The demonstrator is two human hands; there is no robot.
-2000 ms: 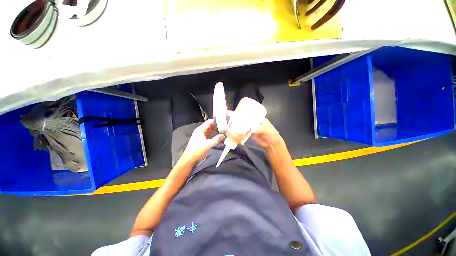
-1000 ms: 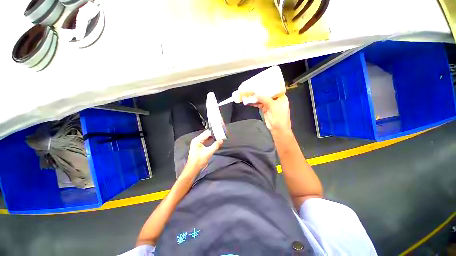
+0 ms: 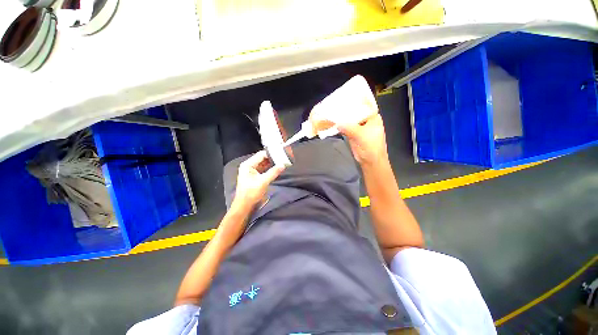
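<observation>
My left hand (image 3: 254, 178) holds a pale band loop (image 3: 271, 131) upright by its lower end, above my lap. The loop is white outside with a darker inner side towards the bottle. My right hand (image 3: 368, 139) holds a translucent white glue bottle (image 3: 346, 105) on its side, tilted down to the left. Its thin nozzle (image 3: 298, 136) reaches the loop's inner side near the lower part; whether the tip touches cannot be told. The fingers partly hide the bottle and the loop's lower end.
The white table (image 3: 151, 72) curves across the top, with several rolled rings (image 3: 29, 39) at left and a yellow board (image 3: 315, 23). Blue bins stand below its edge, the left (image 3: 141, 186) holding strip bundles (image 3: 75, 173), the right (image 3: 449, 111) a pale piece. My apron (image 3: 295, 262) covers my lap.
Since two seconds ago, the bottle has turned from nozzle-down near my lap to pointing left at the loop. Since one second ago, nozzle and loop have come closer, the nozzle lower along the loop.
</observation>
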